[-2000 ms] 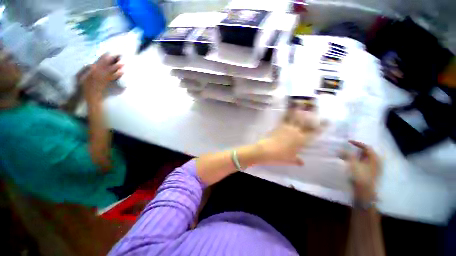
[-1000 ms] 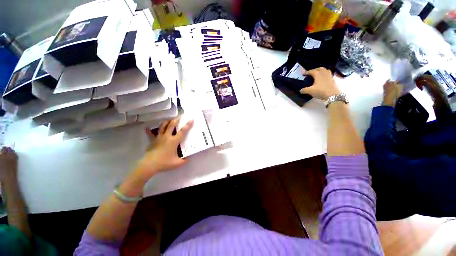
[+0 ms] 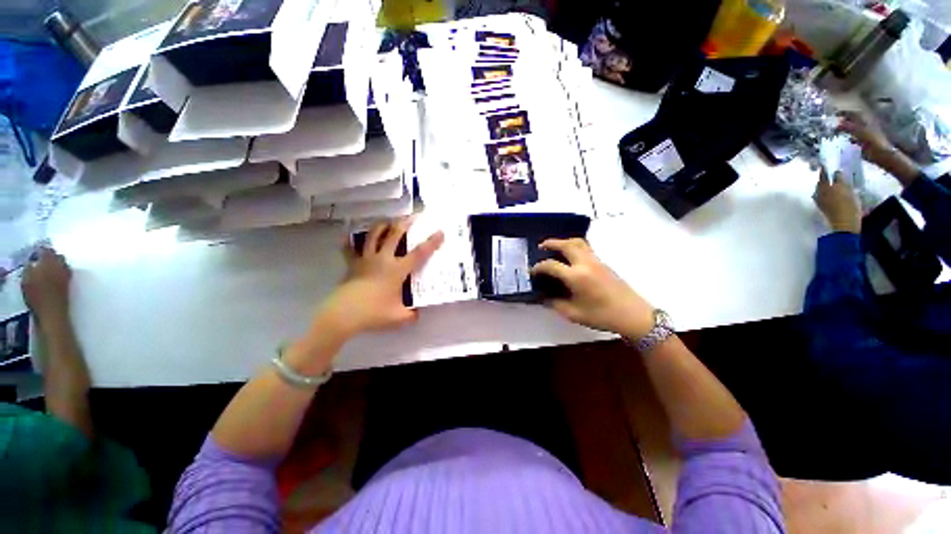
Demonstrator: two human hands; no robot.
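Observation:
My left hand holds a white carton with a dark panel on the table's front part. My right hand holds a black inner tray with a pale label at the carton's right open end. The tray lies lengthwise in line with the carton. Whether its left edge is inside the carton cannot be told. Fanned flat box blanks with dark pictures lie behind the carton.
Erected white cartons are piled at left. More black trays lie at right, beside a silvery heap. A worker's arm is at far left; a worker in dark blue is at right. Bags and bottles line the back.
My right hand has moved left from the tray stack with a black tray, now at the carton's right end. My left hand stays on the carton. The view has shifted.

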